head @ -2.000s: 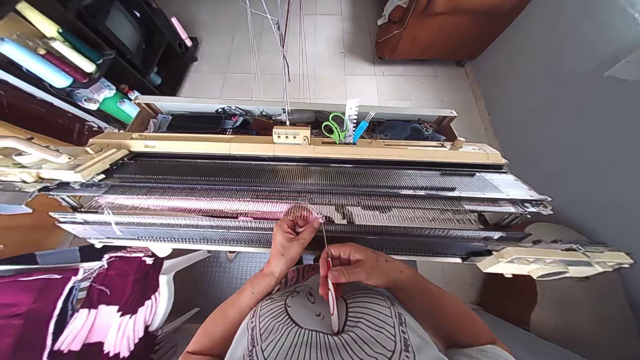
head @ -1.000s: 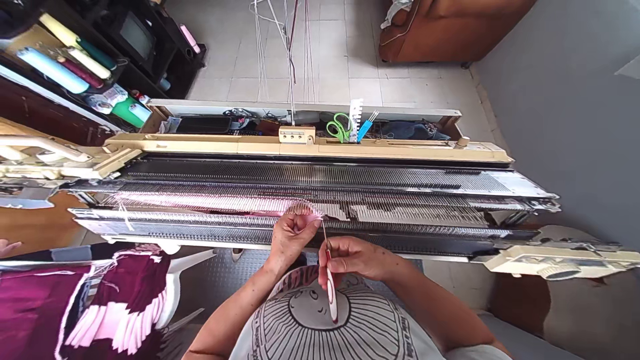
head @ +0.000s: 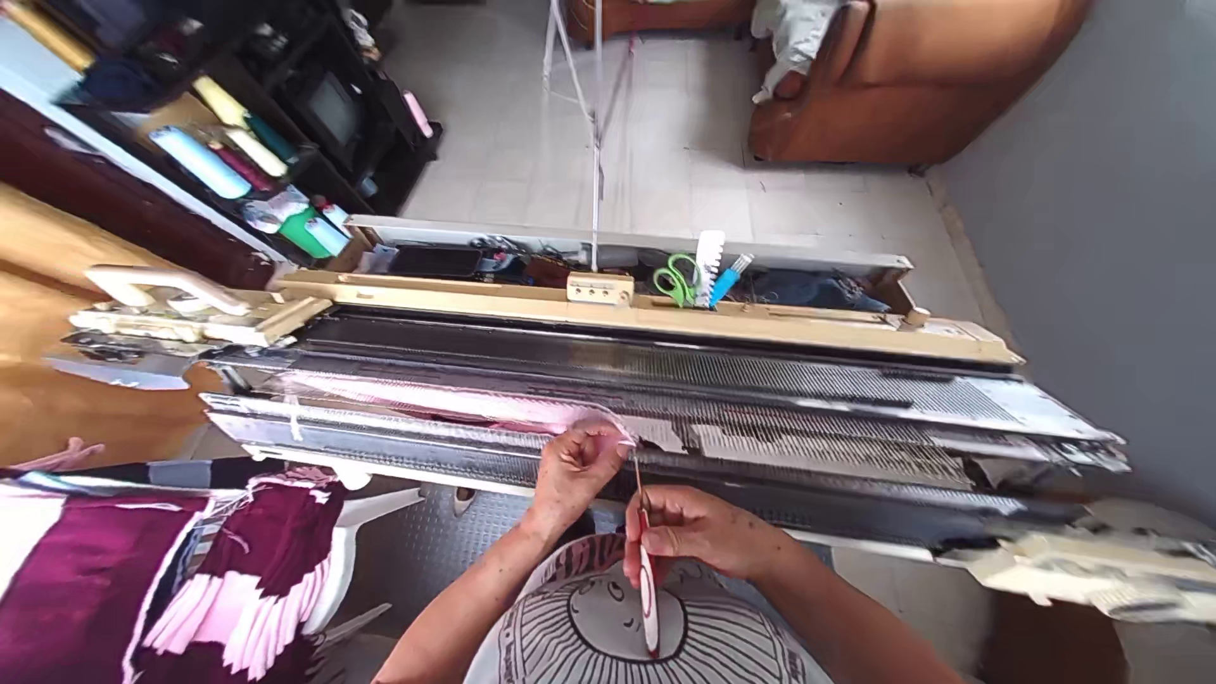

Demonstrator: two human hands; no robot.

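A knitting machine (head: pixel 807 370) with two needle beds runs across the view. Pink knitted fabric (head: pixel 494 407) lies between the beds, from the left to about the middle. My left hand (head: pixel 578 465) pinches the fabric's right end between thumb and fingers. Just right and below, my right hand (head: pixel 689 532) grips a latch-hook tool with a red and white handle (head: pixel 649 598). The tool's thin shaft points up to the pinched fabric; its tip is too small to make out. One cream carriage (head: pixel 180 309) sits at the left end, another (head: pixel 1102 575) at the right end.
Green scissors (head: pixel 676 279), a white comb-like piece (head: pixel 709 266) and a blue tool (head: pixel 730 281) stand behind the beds. Yarn strands (head: pixel 596 171) hang at the centre. Maroon and pink knitted pieces (head: pixel 95 570) lie at lower left. Yarn cones (head: pixel 199 161) fill a shelf at upper left.
Both hands remain at the pink fabric's right end, with the tool still in the right hand. The hand at the far left edge one second ago is out of view.
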